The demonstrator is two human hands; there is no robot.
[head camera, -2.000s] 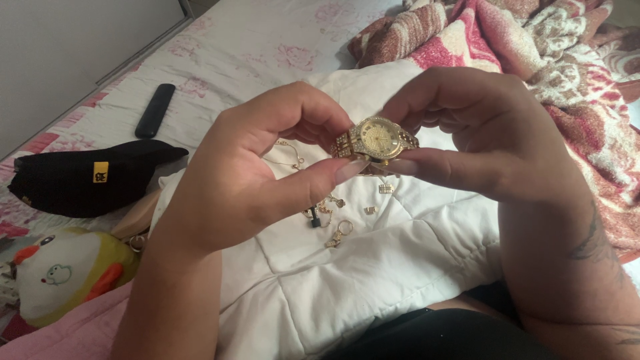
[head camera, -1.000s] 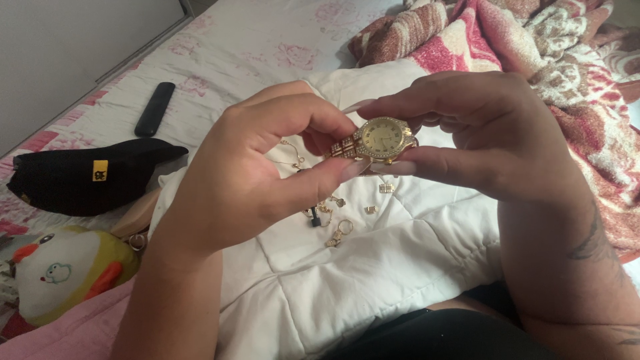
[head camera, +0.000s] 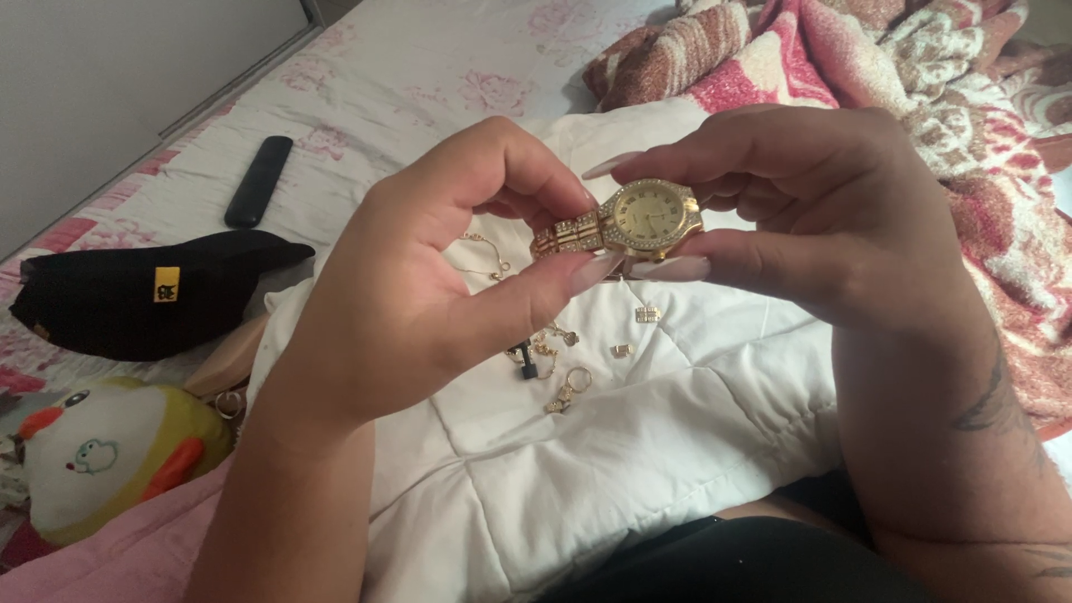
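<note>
A gold-coloured wristwatch (head camera: 649,216) with a stone-studded bezel and Roman numerals is held between my hands, above a white quilt (head camera: 712,452). My left hand (head camera: 435,276) pinches its studded bracelet between thumb and fingers. My right hand (head camera: 796,209) grips the watch case from the right, thumb below and a finger above. Beneath the watch, on the quilt, lie a gold-coloured ring (head camera: 579,379), a small black piece (head camera: 527,362) among thin chains, small studded links (head camera: 647,314) and a fine bracelet (head camera: 494,260). My left hand hides part of the quilt.
To the left lie a black remote control (head camera: 259,182), a black cloth cap (head camera: 142,289) with a yellow tag and a plush bird toy (head camera: 117,456). A patterned red and brown blanket (head camera: 837,63) is heaped at the upper right, on the floral bed sheet (head camera: 394,84).
Between my fingers the watch has turned slightly, so that its dial faces me more and more of the bracelet shows on the left. Both hands have kept hold of it.
</note>
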